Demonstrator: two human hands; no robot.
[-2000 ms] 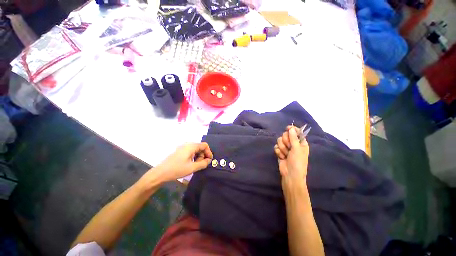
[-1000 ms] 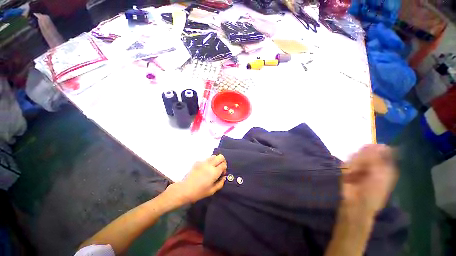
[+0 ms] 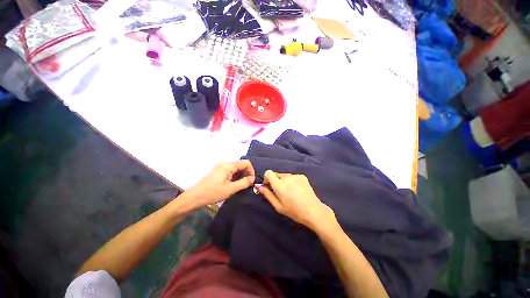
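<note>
A dark garment (image 3: 325, 192) lies over my lap and the table edge. My left hand (image 3: 232, 179) pinches its edge between thumb and fingers. My right hand (image 3: 287, 192) is close beside it, fingertips together at a button (image 3: 255, 190) on the cloth. The other buttons of the row are hidden by my right hand. I cannot make out a needle or thread. The snips do not show now; what my right palm holds is hidden.
A red dish (image 3: 261, 102) with a few buttons stands behind the garment. Three dark thread cones (image 3: 196, 109) and a red strip (image 3: 224, 99) are left of it. Button sheets (image 3: 224, 49), yellow spools (image 3: 299, 48) and plastic bags (image 3: 55, 29) lie farther back.
My right hand was raised at the right, with snips in it earlier, and has come down to the buttons beside my left hand. My left hand still holds the cloth edge. The camera view has shifted.
</note>
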